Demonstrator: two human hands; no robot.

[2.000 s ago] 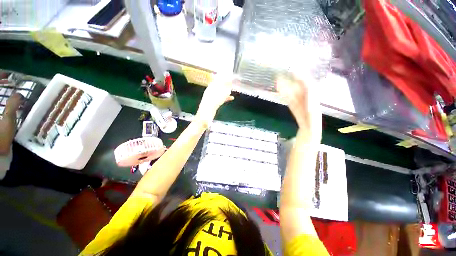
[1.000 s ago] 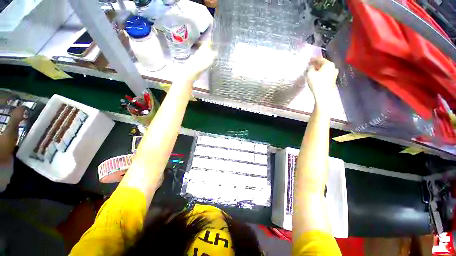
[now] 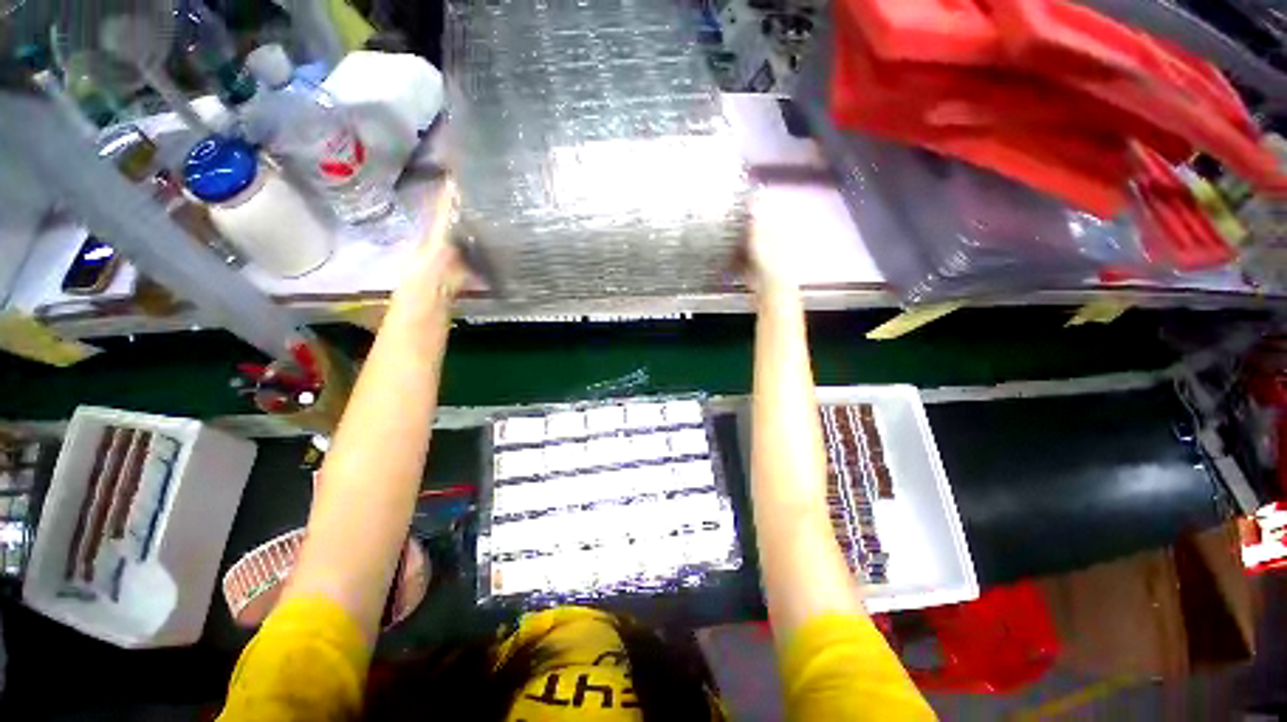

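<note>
A tall stack of clear, ridged blister trays point(image 3: 607, 212) stands on the white upper shelf, with a bright glare on it. My left hand point(image 3: 449, 247) is at the stack's lower left side and my right hand point(image 3: 766, 233) at its lower right side. Both hands are blurred, and their fingers are hard to make out. Below, on the dark bench, a blister tray point(image 3: 607, 494) lies between my forearms, its rows of pockets showing bright white pieces.
A white bin point(image 3: 939, 494) with rows of brown parts is at the right, partly behind my right forearm. Another bin point(image 3: 191, 543) is at the left. A pink fan point(image 3: 261, 576), pen holder point(image 3: 322, 388), bottles point(image 3: 332, 155) and red bags point(image 3: 988, 99) are around.
The view has shifted, and the tray stack now shows straight ahead. My hands have come down from higher on the stack's sides to its lower part. The bench tray looks the same.
</note>
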